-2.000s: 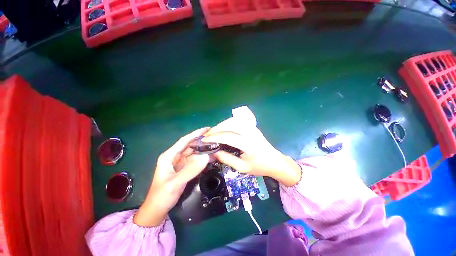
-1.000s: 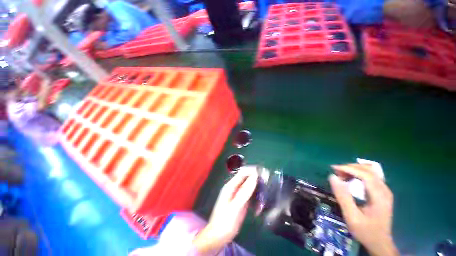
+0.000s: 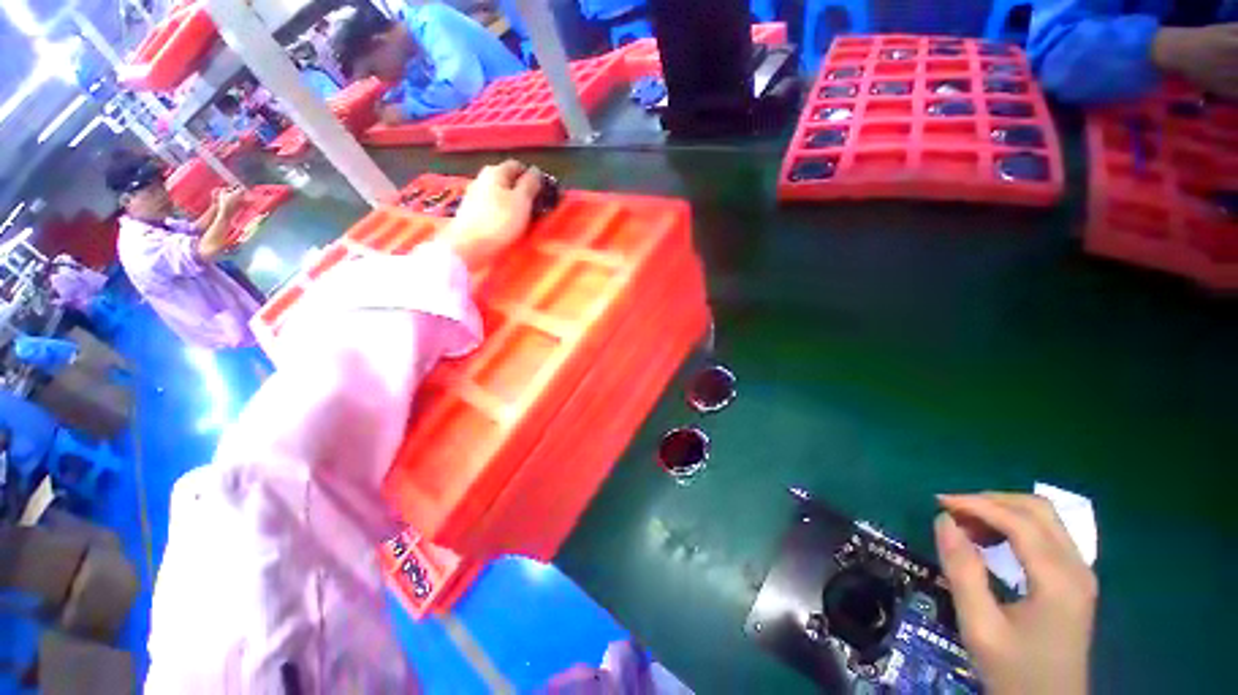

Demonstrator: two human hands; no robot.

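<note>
My left hand reaches over the top of the red tray stack. It holds a dark round unit at its fingertips, over the tray's far pockets. My right hand is beside the jig, its fingers curled near a white folded paper; whether it grips the paper is unclear. The black jig plate with a round black socket and a blue circuit board lies at the lower right, partly cut off by the frame. Two dark reddish round units lie beside the stack.
Another red tray with round units stands across the green bench, and one more is at the far right. People in blue sit across the bench; a person in pink stands at the left. A grey post rises behind the stack.
My left hand has moved from the jig up and left to the top of the tray stack. The view has turned left. My right hand has stayed by the jig's right side.
</note>
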